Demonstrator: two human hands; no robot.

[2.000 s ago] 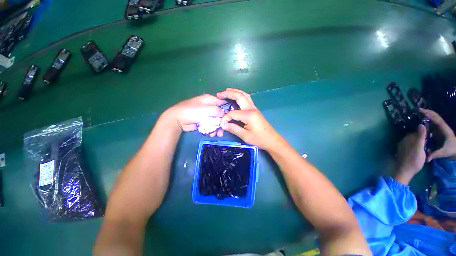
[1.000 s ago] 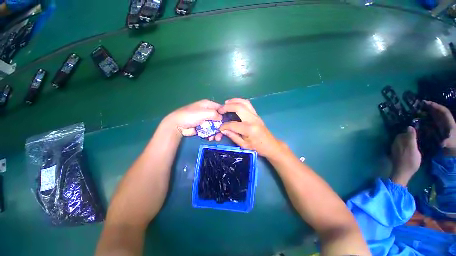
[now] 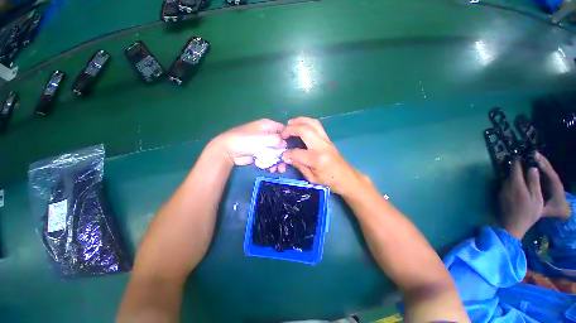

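Note:
A phone half-assembly (image 3: 268, 158) is held between my two hands just beyond the blue bin; its pale board side shows and its dark end is mostly covered by fingers. My left hand (image 3: 251, 142) is closed around it from the left. My right hand (image 3: 316, 158) grips it from the right, thumb and fingertips on its dark end. Whether a small part is between the fingertips cannot be seen. The blue parts bin (image 3: 249, 245), holding many thin black parts (image 3: 285, 216), lies right below the hands.
A zip-lock bag of black parts (image 3: 82, 227) lies left. Several phone units (image 3: 189, 60) lie apart on the belt at far left, with more clustered (image 3: 180, 9) at the top. At right, a neighbour's hands (image 3: 524, 195) in blue sleeves are at black housings (image 3: 502, 132) beside a black sheet (image 3: 559, 123).
The phone units on the belt have shifted to the right. My hands stay together on the phone with small finger movements. The neighbour's hands have moved closer together at the housings.

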